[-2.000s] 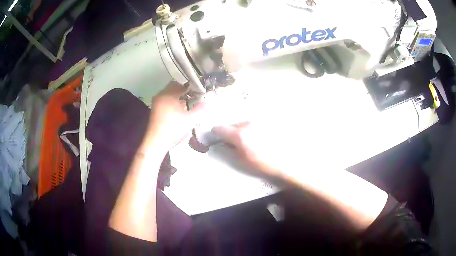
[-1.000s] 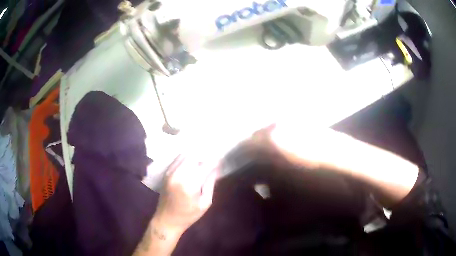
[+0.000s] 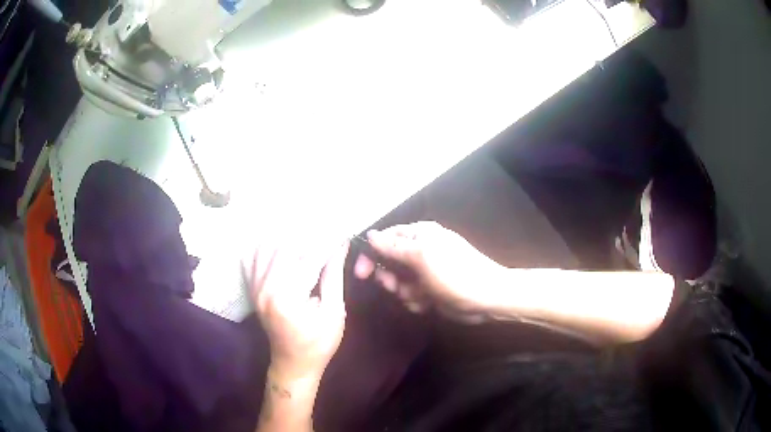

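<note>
My left hand (image 3: 298, 308) is at the table's front edge with fingers apart; glare hides its fingertips, and nothing shows in it. My right hand (image 3: 431, 266) is just right of it, fingers curled and pinching something tiny and thin, too small to name. The dark purple garment panel (image 3: 135, 228) lies over the table's left part and hangs down its front. The bed slide plate's dark slot with rounded notch (image 3: 215, 198) shows in the white surface. The sewing machine head (image 3: 161, 51) is at upper left, away from both hands.
The white table (image 3: 380, 110) is strongly overexposed, with its front edge running diagonally. An orange crate (image 3: 41, 261) and pale-blue cloth (image 3: 19, 325) are at far left. Dark cloth (image 3: 575, 160) lies beyond the table edge at right. A black box is cut off at the top.
Both hands have left the needle area and come back to the table's front edge. The view has shifted right and down, so the machine head sits further up and left. The plate slot is now uncovered.
</note>
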